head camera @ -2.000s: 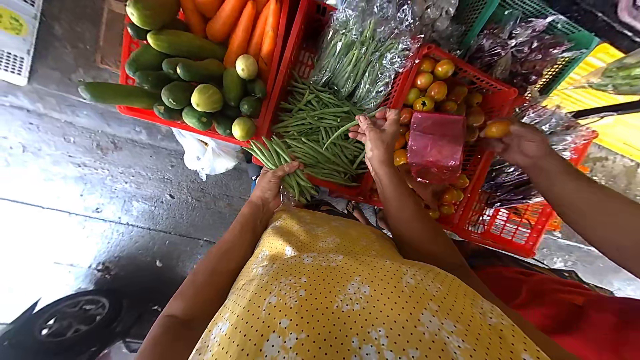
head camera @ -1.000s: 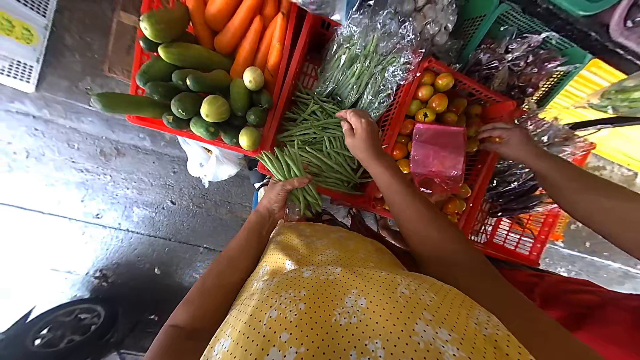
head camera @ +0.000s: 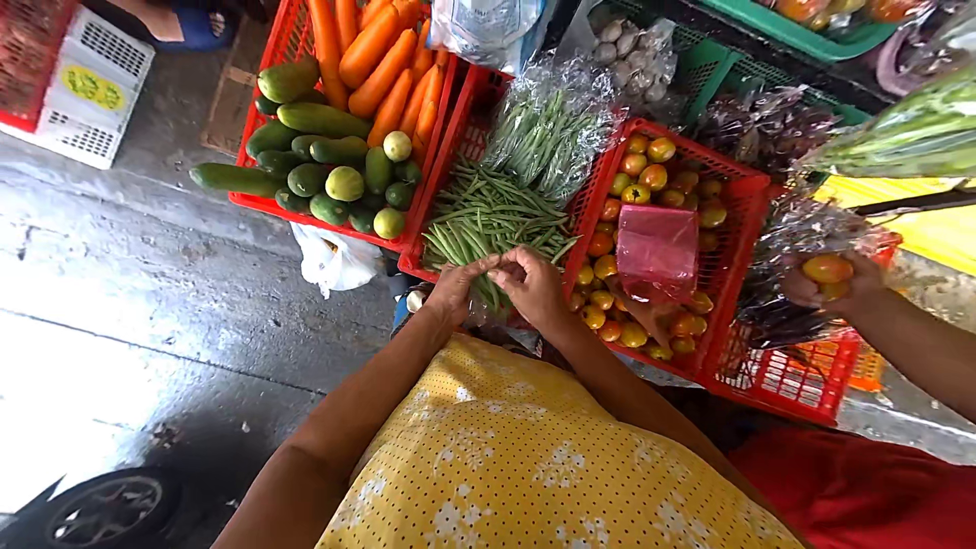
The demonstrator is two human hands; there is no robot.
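Loose green beans [head camera: 499, 221] lie in a red plastic crate in front of me, below plastic-bagged green beans [head camera: 545, 145]. My left hand [head camera: 455, 288] is closed around a bunch of beans at the crate's near edge. The bunch shows between my two hands, its lower end partly hidden. My right hand [head camera: 530, 286] meets the left one, thumb and fingertips together; whether a bean is between them I cannot tell. Right of my right hand, a red crate holds tomatoes [head camera: 653, 177] with a pack of pink plastic bags [head camera: 657, 248] on top.
Carrots [head camera: 381, 69] and cucumbers [head camera: 324, 120] fill a red crate at the left. A white plastic bag [head camera: 333, 258] hangs below it. Another person's hand [head camera: 835, 286] holds tomatoes at the right, over bagged eggplants [head camera: 785, 305]. A vehicle wheel [head camera: 110, 511] is at lower left.
My right hand has moved left from the beans to meet my left hand. The other person's hand has moved away from the tomato crate, to the right, with tomatoes in it.
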